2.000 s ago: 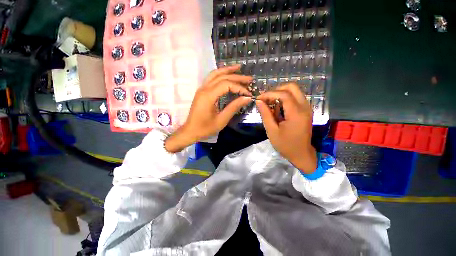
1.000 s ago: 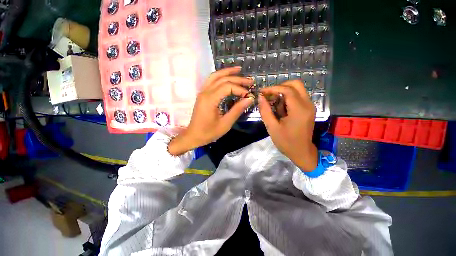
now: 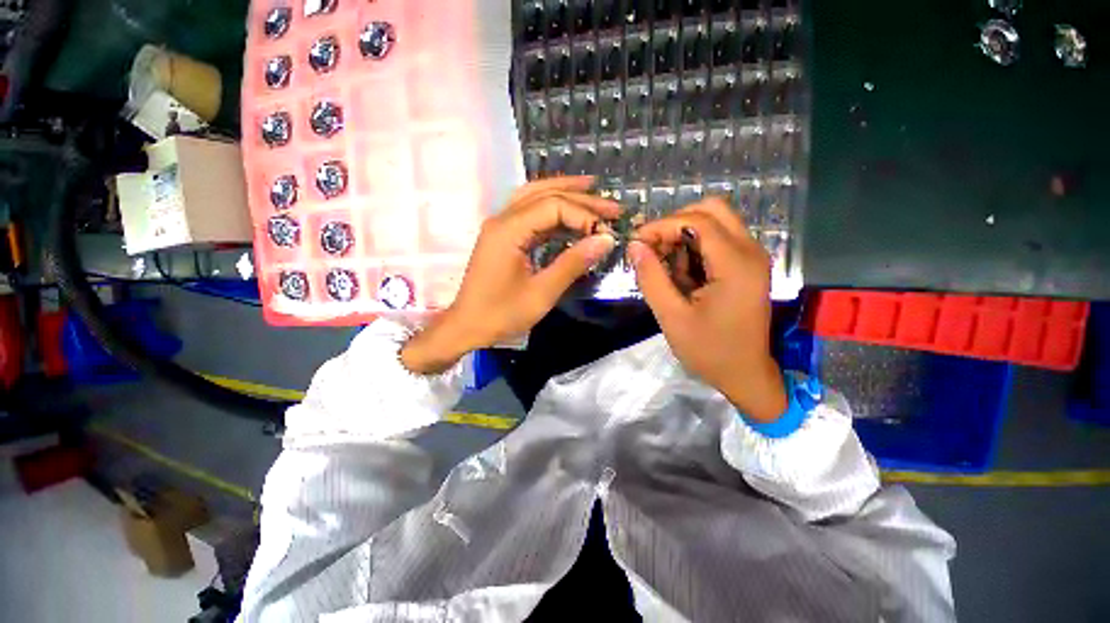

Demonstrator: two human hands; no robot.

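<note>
My left hand point(image 3: 517, 268) and my right hand point(image 3: 712, 286) meet fingertip to fingertip over the near edge of the clear component tray point(image 3: 663, 116). A tiny part point(image 3: 623, 229) shows between the fingertips, too small and blurred to tell its shape. My left thumb and forefinger are pinched at it. My right thumb and forefinger are pinched close beside it. A dark item point(image 3: 695, 258) is tucked between the fingers and palm of my right hand. The pink tray point(image 3: 402, 183) lies to the left, with silver round units point(image 3: 331, 179) in part of its pockets.
Several silver round units point(image 3: 999, 44) lie on the dark green mat point(image 3: 937, 183) at the right. A red parts tray point(image 3: 949, 326) sits at the bench edge above a blue bin point(image 3: 974, 420). A white box point(image 3: 185, 195) and thick black hose point(image 3: 91, 292) are at the left.
Both hands stay at nearly the same place with small finger movements. My right wrist has turned slightly, and less of the blue wrist band's outer side shows.
</note>
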